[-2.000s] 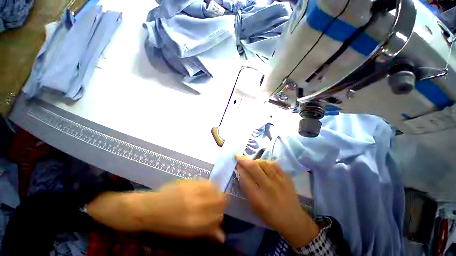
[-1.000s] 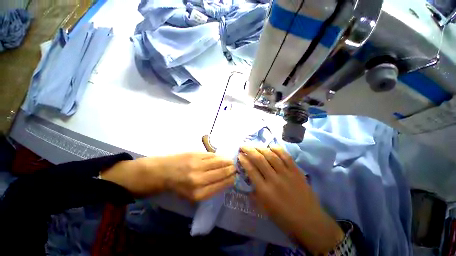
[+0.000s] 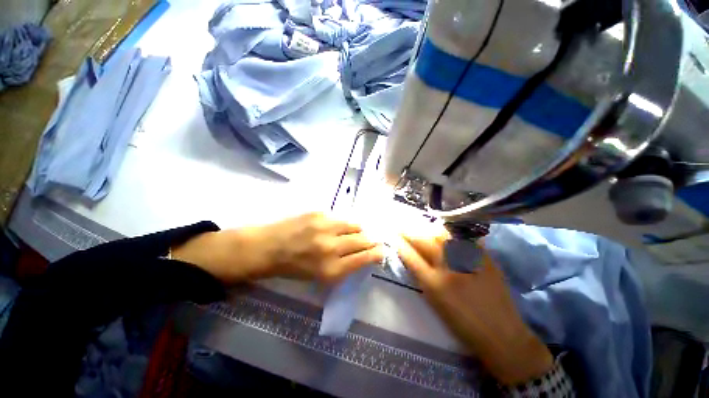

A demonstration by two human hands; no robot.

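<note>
A narrow light blue cuff strip [image 3: 342,305] hangs from under my left fingers toward the table-edge ruler. My left hand [image 3: 311,249] presses its fingertips on the strip just left of the needle area. My right hand [image 3: 466,299] lies on the cloth close to the presser foot, its fingertips beside my left ones in bright glare. The light blue garment piece [image 3: 575,288] drapes to the right of my right hand. The sewing machine head [image 3: 497,93] stands over the work. The needle and the cloth edge under my fingers are washed out by glare.
A stack of flat blue strips [image 3: 97,128] lies at the table's left. A tied blue garment bundle [image 3: 272,74] with a small white label lies behind the needle. The ruler [image 3: 311,330] runs along the front edge. A brown board [image 3: 70,70] is at far left.
Both hands and the cloth have moved in closer to the needle. My left hand has gone from a blurred position low at the front edge to the strip. The view has shifted, with the machine head looking larger.
</note>
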